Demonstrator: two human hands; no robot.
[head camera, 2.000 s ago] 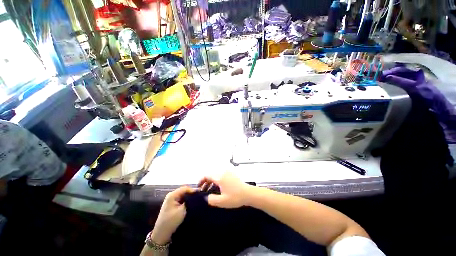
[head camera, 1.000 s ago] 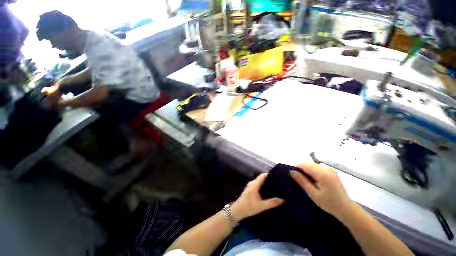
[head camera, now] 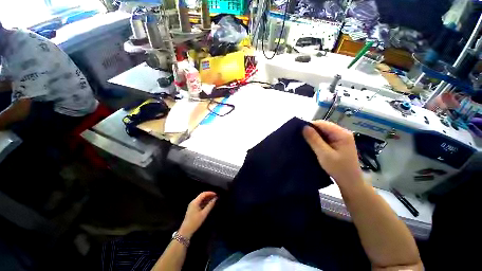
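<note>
My right hand (head camera: 338,148) grips the top edge of a dark garment piece (head camera: 280,169) and holds it up in front of the sewing machine's left end. The cloth hangs down over the table's front edge towards my lap. My left hand (head camera: 200,213) is lower, left of the cloth, with curled fingers. Whether it touches the dark cloth there cannot be told. The white sewing machine (head camera: 370,124) stands at the right; my right hand and the cloth hide its needle area.
Black-handled scissors (head camera: 369,159) lie by the machine body. A slim black tool (head camera: 405,202) lies near the front edge. A yellow box (head camera: 224,69), a bottle (head camera: 190,79) and a black cord (head camera: 222,108) are at the left back. A person (head camera: 47,74) sits at far left.
My right hand has lifted the cloth's edge up over the table. My left hand has moved away to the left of the raised part. The view has swung left, then partly back right.
</note>
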